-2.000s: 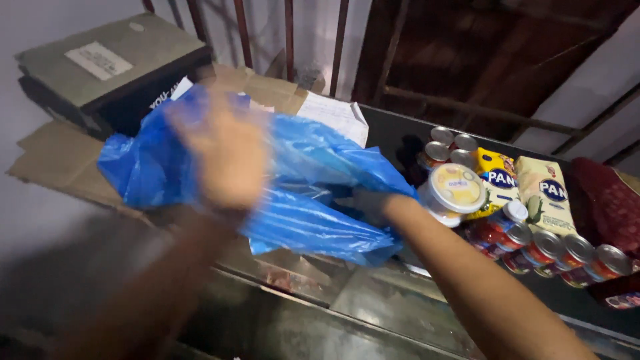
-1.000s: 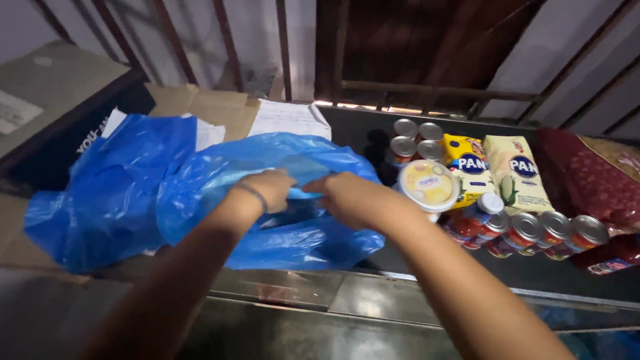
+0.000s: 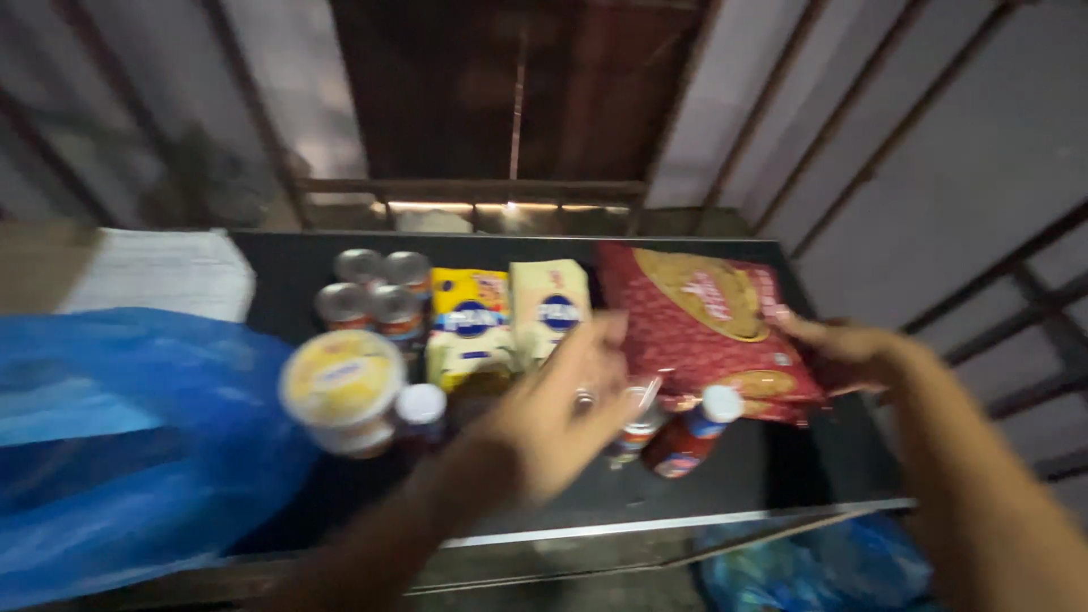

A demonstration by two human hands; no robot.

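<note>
My right hand point(image 3: 850, 353) grips the right edge of a large red plastic food package point(image 3: 697, 331) at the right of the dark counter. Blurred by motion, my left hand point(image 3: 565, 408) has its fingers apart over the middle, above several cans point(image 3: 637, 421) and in front of a cream PAN flour bag point(image 3: 548, 297). Beside that bag lies a yellow PAN bag point(image 3: 470, 319). A red bottle with a white cap point(image 3: 688, 433) is tilted just right of my left hand. Left of the bags are a round tub with a yellow lid point(image 3: 342, 378) and another white-capped bottle point(image 3: 421, 404).
A blue plastic bag point(image 3: 153, 459) spreads over the left side. Several cans point(image 3: 395, 306) are grouped behind the tub, and a written paper sheet point(image 3: 161, 272) lies at the back left. Metal bars point(image 3: 476, 189) run behind the counter point(image 3: 833, 459). Another blue bag point(image 3: 816, 565) is below its front edge.
Both hands have left the blue plastic bag and moved right, the right hand to the red package and the left over the cans. The view has swung right.
</note>
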